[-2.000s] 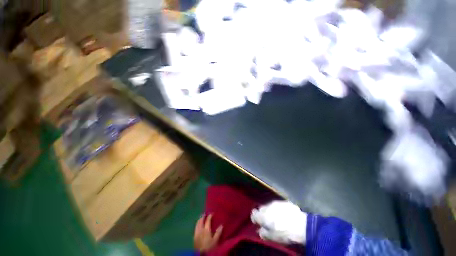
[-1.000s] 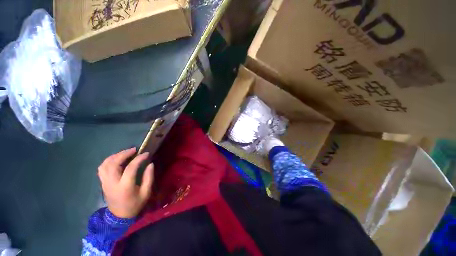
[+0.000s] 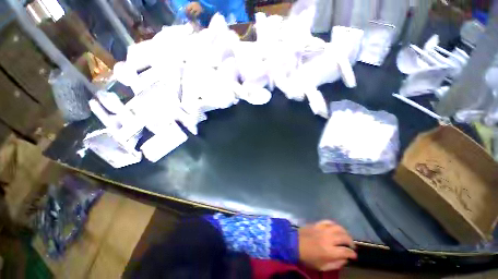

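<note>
A clear bag (image 3: 359, 139) packed with white sticks lies on the dark bench, right of centre. Its black leads (image 3: 371, 215) trail toward the front edge. My left hand (image 3: 326, 245), bare, is at the bench's front edge, left of the leads' lower end. Its fingers are curled; the image is blurred and I cannot tell whether it holds anything. My right hand is out of the picture. White camera housings (image 3: 213, 71) are piled across the back of the bench, overexposed.
An open brown tray (image 3: 437, 204) with small dark or coppery bits stands at right. More white parts (image 3: 423, 71) lie behind it. Closed carton (image 3: 117, 223) and bag of dark parts (image 3: 60, 215) are below the bench at left. A person's blue sleeve (image 3: 229, 11) shows at the back.
The view has swung from the cartons at right back to the bench. My right hand, last seen in the open carton, has left the picture. My left hand remains near the bench edge.
</note>
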